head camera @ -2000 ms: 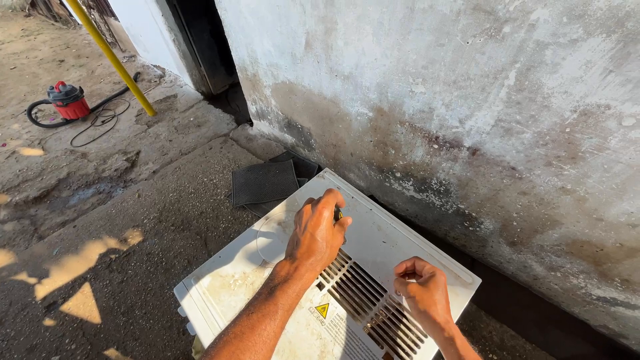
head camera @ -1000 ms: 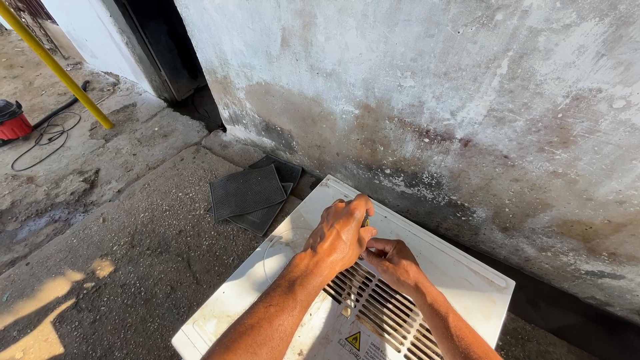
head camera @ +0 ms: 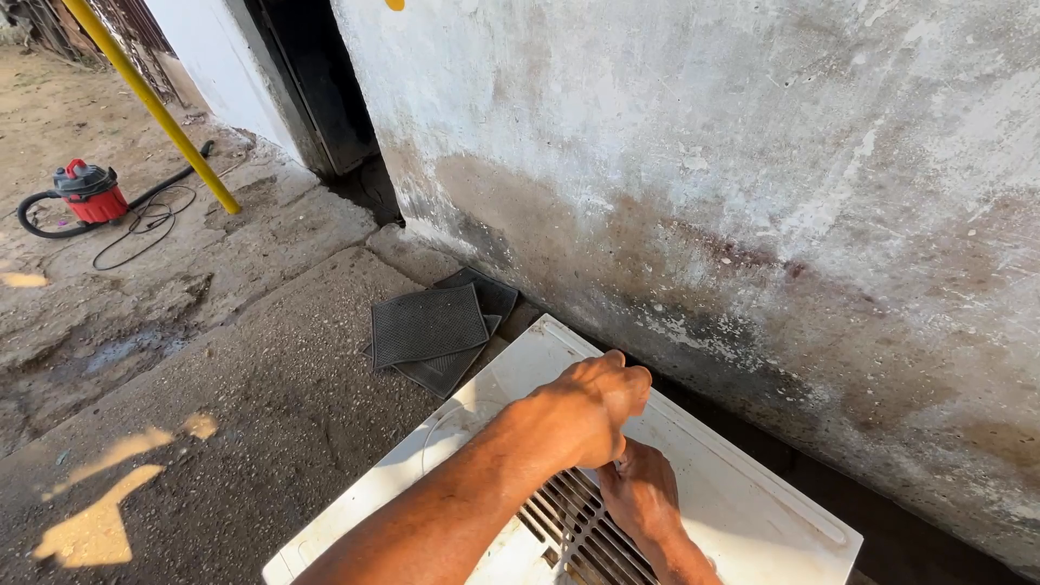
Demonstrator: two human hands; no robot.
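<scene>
A white slatted appliance panel (head camera: 731, 487) lies below my hands, dusty, with a vent grille (head camera: 581, 528) near its middle. My left hand (head camera: 597, 402), fingers curled, is over the panel just beyond the grille; whatever its fingers may grip is hidden. Close against it from below, my right hand (head camera: 646, 487) has thumb and fingertips drawn together at the grille's far edge. The fingertips of both hands meet or nearly meet, and no object between them can be made out.
Dark textured rubber mats (head camera: 431, 325) lie on the rough concrete by the panel's far corner. A weathered wall (head camera: 691, 162) runs along the right. Farther left stand a yellow pole (head camera: 154, 106) and a red and black vacuum cleaner (head camera: 93, 195) with its hose and cord.
Two seconds ago my hands were apart over the panel, with a small dark item at my left fingers. They came together by one second ago and remain close.
</scene>
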